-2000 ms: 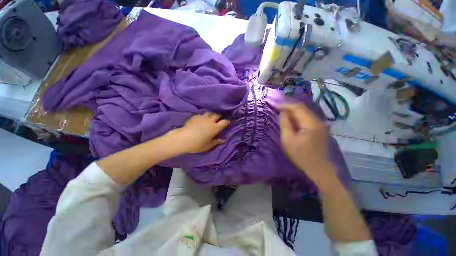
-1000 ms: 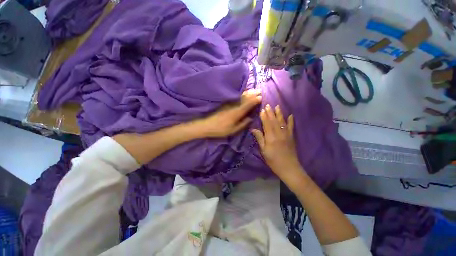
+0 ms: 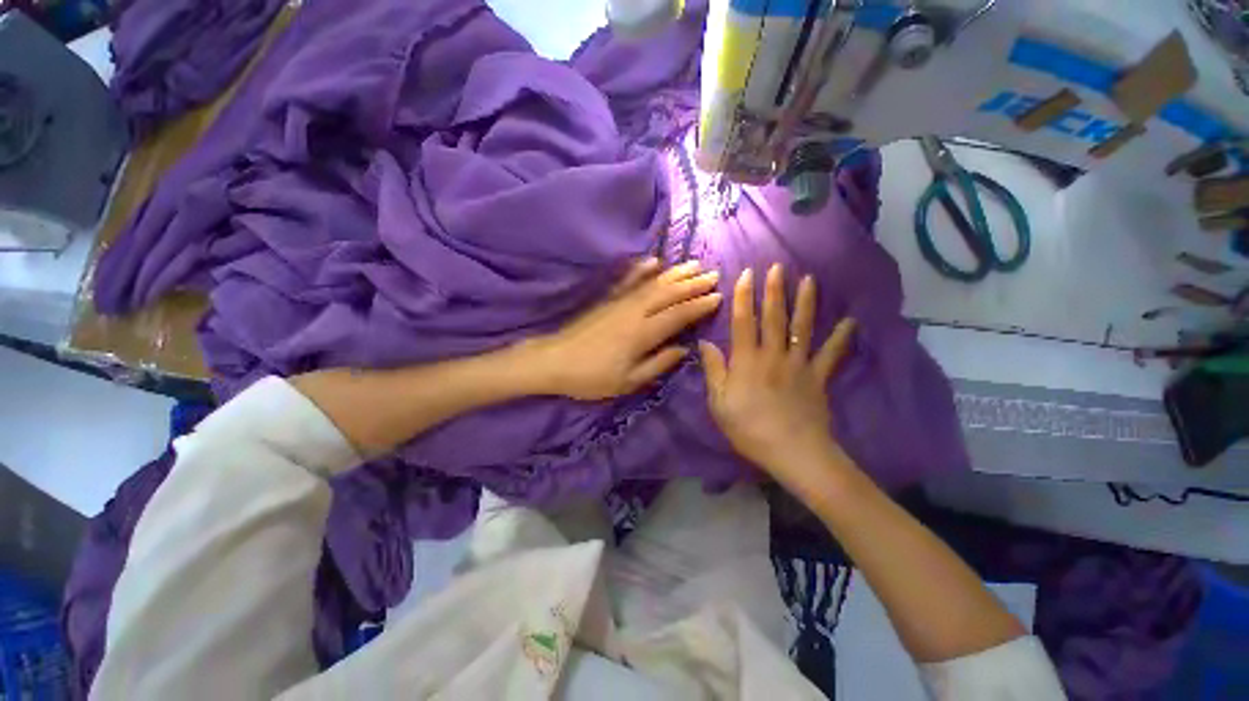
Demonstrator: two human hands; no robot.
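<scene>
The large crumpled purple garment piece (image 3: 507, 192) lies over the machine table and hangs over its front edge. Its gathered band (image 3: 678, 206) runs to the lit needle area of the white sewing machine (image 3: 877, 82). My left hand (image 3: 637, 336) lies flat on the cloth left of the band, fingers towards the needle. My right hand (image 3: 774, 370) lies flat on the smooth cloth just right of it, fingers spread and pointing up to the needle area. Neither hand grips the cloth. The needle tip is lost in the glare.
Scissors with dark green handles (image 3: 970, 226) lie right of the needle. A black box-like object (image 3: 1212, 411) is at far right. A grey motor-like end (image 3: 55, 123) and taped cardboard (image 3: 144, 322) are at left. Dark fringe-like strips (image 3: 811, 603) hang at the lap.
Since two seconds ago, my right hand has come down flat onto the cloth and my left hand has moved right, towards the band. Over the last second, my right fingers have spread wider.
</scene>
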